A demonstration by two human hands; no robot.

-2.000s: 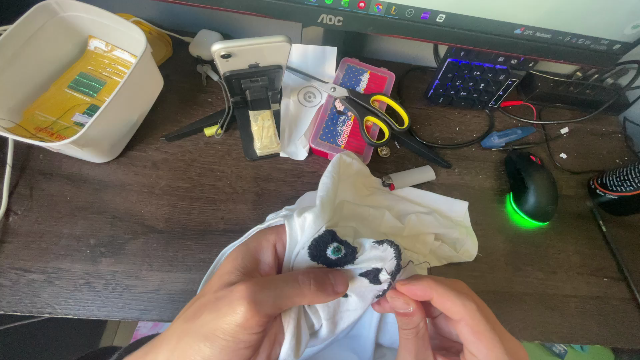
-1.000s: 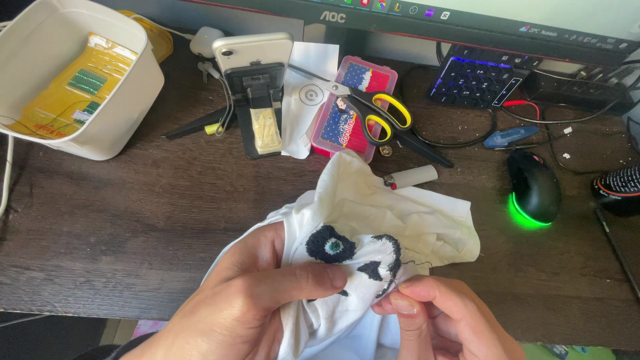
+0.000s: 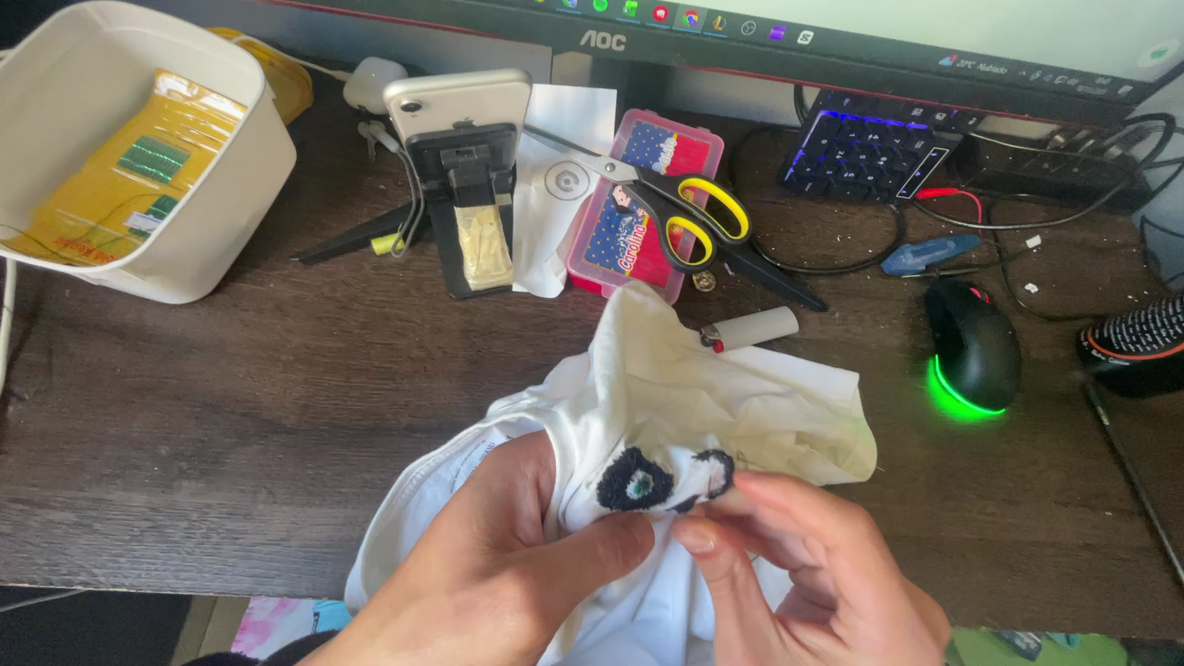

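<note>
A white fabric garment (image 3: 592,388) with black stitched embroidery (image 3: 635,481), one patch having a greenish centre, is bunched over the desk's front edge. My left hand (image 3: 518,555) grips it from the left, fingers inside the cloth and thumb on top, just below the embroidery. At the right end of the stitching, the thumb and forefinger of my right hand (image 3: 805,555) pinch the cloth. No needle can be made out between those fingertips. Thin off-white material (image 3: 786,407) spreads out behind the embroidery.
Behind the cloth lie a white lighter (image 3: 757,328), yellow-black scissors (image 3: 689,208) on a pink plastic box (image 3: 592,268), and a phone (image 3: 462,102) on a stand. A white bin (image 3: 213,222) stands left; a mouse (image 3: 971,347), keypad (image 3: 856,148), blue tool (image 3: 930,253) and dark can (image 3: 1138,347) are right.
The embroidered part has been folded over, so less of the stitching faces the camera. My right fingertips have moved up to the cloth's right embroidered edge.
</note>
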